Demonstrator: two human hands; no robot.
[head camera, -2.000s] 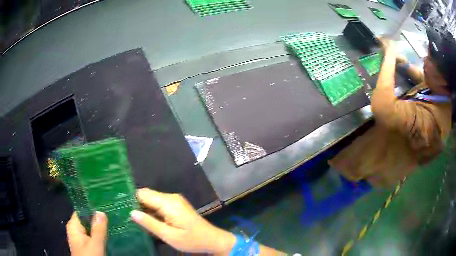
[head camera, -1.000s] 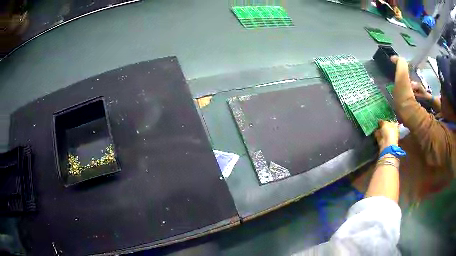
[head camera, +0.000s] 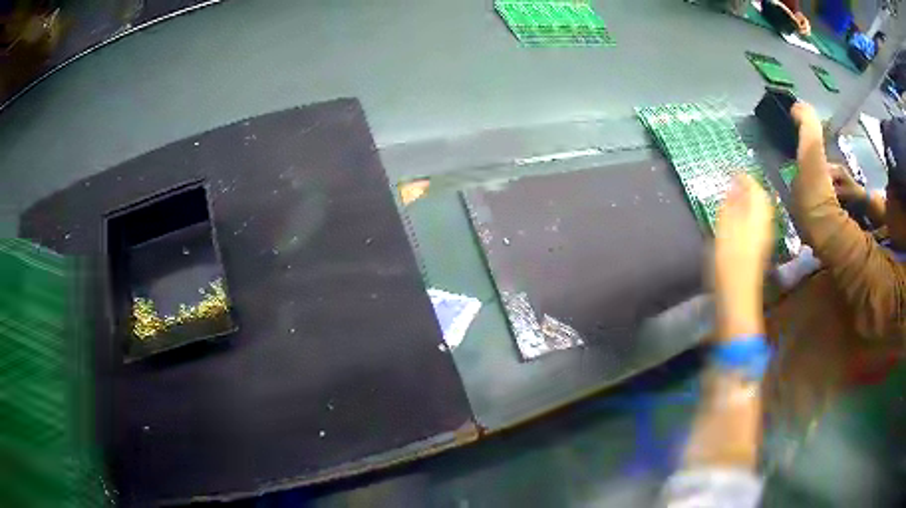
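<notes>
My right hand (head camera: 743, 213), with a blue strap on the wrist, reaches over the near side of the overlapping green PCB panels (head camera: 695, 149) at the right. It is blurred, so I cannot tell whether its fingers hold a panel. My left hand is out of the picture. A large blurred green PCB panel (head camera: 45, 367) stands at the left edge; what holds it is hidden. The black parts bin (head camera: 169, 220) lies on the left mat, with small gold-coloured parts (head camera: 179, 313) along its near side.
A large black mat (head camera: 318, 298) lies under the bin. A smaller dark mat (head camera: 586, 238) with worn silvery tape lies to the right. A whitish scrap (head camera: 455, 316) is between them. More green panels (head camera: 558, 22) lie at the back. A neighbour's arm (head camera: 830, 218) reaches to a black box (head camera: 778, 117).
Two seconds ago both my hands held green panels over the bin. My right hand moved to the panels at the right, and is now slightly farther over them. A green panel has entered at the left edge.
</notes>
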